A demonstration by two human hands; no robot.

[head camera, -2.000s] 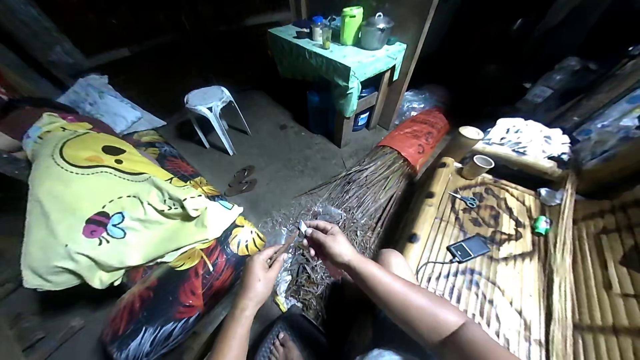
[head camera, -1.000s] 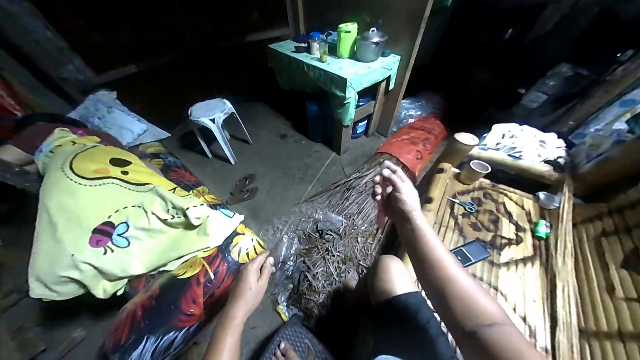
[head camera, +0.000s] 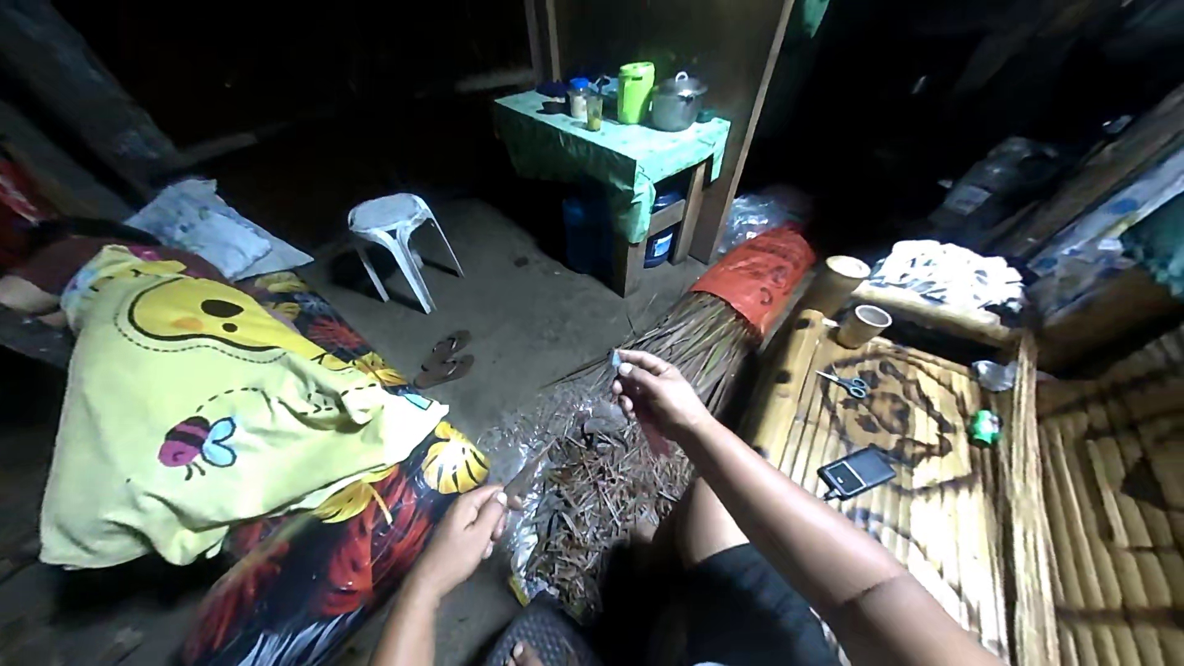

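Observation:
My left hand (head camera: 470, 535) is closed on a thin brown strip, perhaps a dry stem or leaf rib, whose end points up and right. Higher up and to the right, my right hand (head camera: 652, 388) pinches a small pale bluish piece (head camera: 616, 359) between thumb and fingertips; what it is cannot be told. Beneath both hands lies a heap of short dry stems and scraps (head camera: 601, 518) on clear plastic. Behind my right hand, a bundle of long dry stalks (head camera: 703, 338) runs into a red plastic sack (head camera: 760, 277).
On the bamboo bench (head camera: 934, 546) at right lie scissors (head camera: 844, 383), a black device (head camera: 856, 472) and a bamboo cup (head camera: 864, 326). A person lies at left under a yellow blanket (head camera: 250, 407). Farther off stand a white stool (head camera: 393, 217) and a table with a green cloth (head camera: 610, 139).
My hands were close together two seconds ago. My right hand has since moved up and away from my left hand, and has come down a little since one second ago.

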